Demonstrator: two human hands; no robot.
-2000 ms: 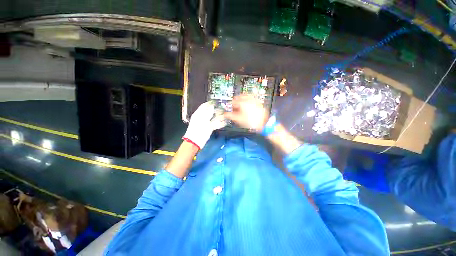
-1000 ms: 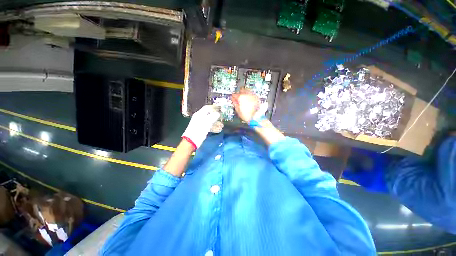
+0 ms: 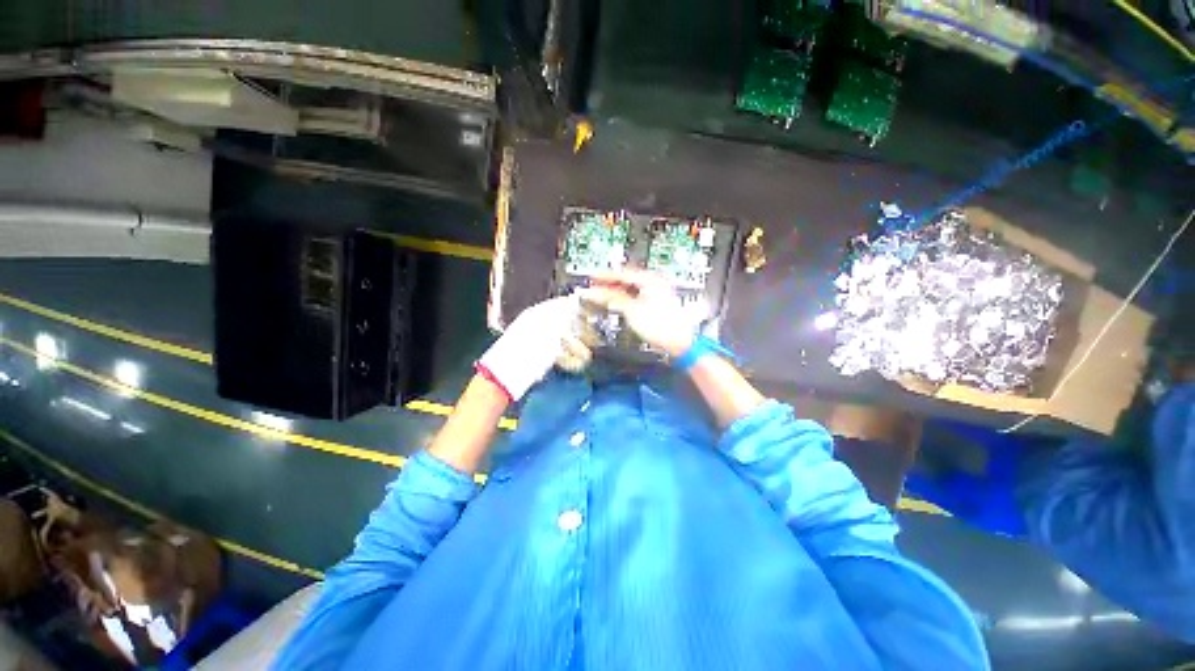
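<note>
A dark board carrier (image 3: 637,243) lies on the bench in front of me, with pale green circuit boards in it. The far left board (image 3: 598,245) and far right board (image 3: 680,245) show; the near ones are mostly hidden by my hands. My left hand (image 3: 540,344), in a white glove with a red cuff edge, is at the carrier's near left corner. My right hand (image 3: 653,315), bare with a blue wrist strap, is over the carrier's near half, its fingertips close to the left hand's. Whether either hand holds a part is too blurred to tell.
A pile of shiny silver parts (image 3: 946,304) lies on flattened cardboard (image 3: 1107,344) at right. A small brass-coloured object (image 3: 754,249) lies beside the carrier. Green boards (image 3: 773,87) are along the far side. A black cabinet (image 3: 282,315) stands at left. A person's blue sleeve (image 3: 1114,479) is at right.
My right hand has shifted toward the left hand, and my gloved fingers have moved inward over the carrier's near edge. The whole view has shifted slightly.
</note>
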